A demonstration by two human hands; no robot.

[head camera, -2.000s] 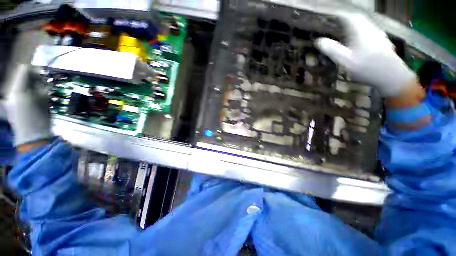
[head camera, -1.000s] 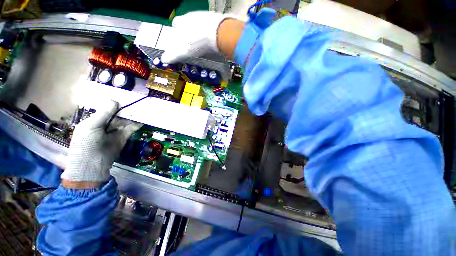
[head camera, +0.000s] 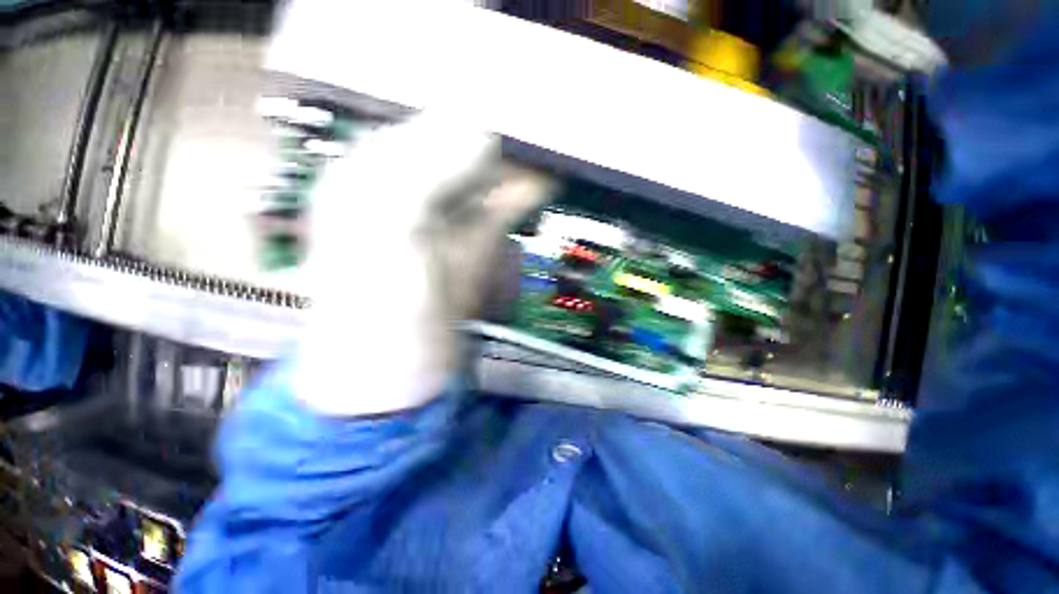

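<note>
A green circuit board, crowded with small parts, lies near the middle. A long white heatsink bar crosses it and looks large and bright. My left hand, in a white glove and strongly blurred, is over the board's left part, below the heatsink. Its fingers are bent, and whether they grip anything cannot be told. My right sleeve fills the right edge. A blurred whitish shape beside it at the top right may be my right glove, but its fingers are unclear.
The silver conveyor rail runs along the near side, with a toothed chain inside it. Thin metal rods cross the pale plates at the left. A blurred yellow part shows behind the heatsink. Trays lie below at the left.
The view has swung and closed in, so the board and heatsink appear larger and farther right. My left hand is now below the heatsink. My right hand no longer shows clearly at the board's far side.
</note>
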